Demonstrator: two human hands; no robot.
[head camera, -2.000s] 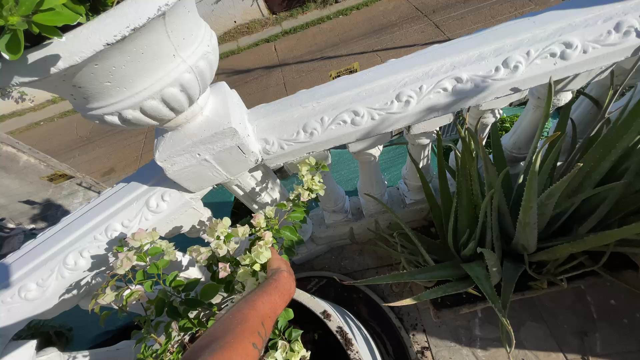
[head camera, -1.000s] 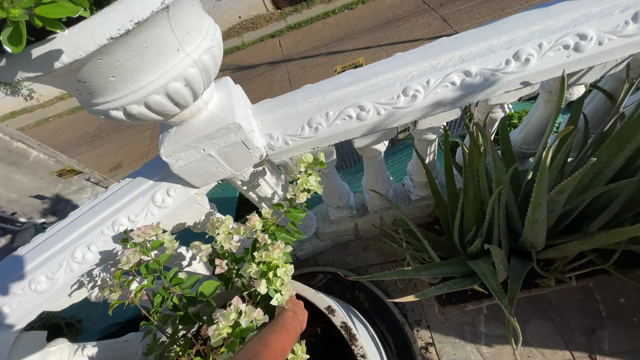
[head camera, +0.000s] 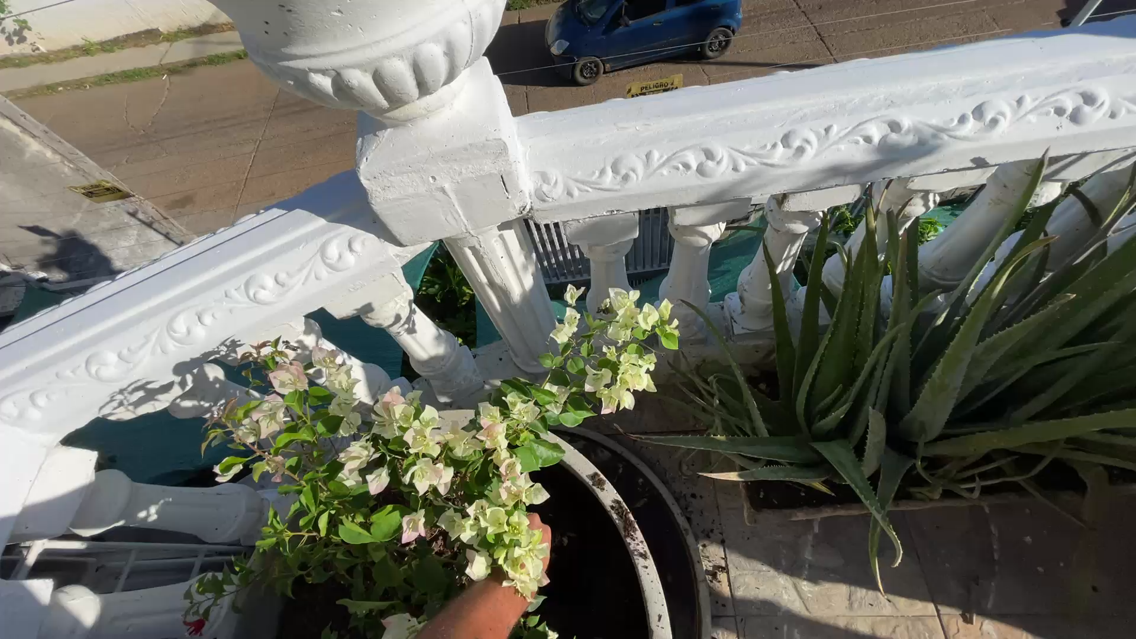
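A bougainvillea with pale cream and pinkish bracts (head camera: 426, 453) leans over a round white-rimmed pot (head camera: 646, 559) holding dark soil. From the bottom edge my left hand (head camera: 508, 577) reaches in among its lower blooms at the pot's inner side. Flowers and leaves cover most of the fingers, so whether they grip a stem cannot be told. One flowering branch (head camera: 612, 355) stretches up and right, past the pot's rim towards the balusters. My right hand is not in view.
A white balustrade (head camera: 799, 124) with a corner post and urn (head camera: 382, 53) borders the pot. Spiky aloe (head camera: 923, 373) grows in a low planter at right. Soil crumbs lie on the tiles (head camera: 799, 568). Below is a street with a blue car (head camera: 639, 35).
My left hand has moved down from the upper blooms to the lower ones beside the soil. A flowering branch now extends farther right. The blue car has come into view.
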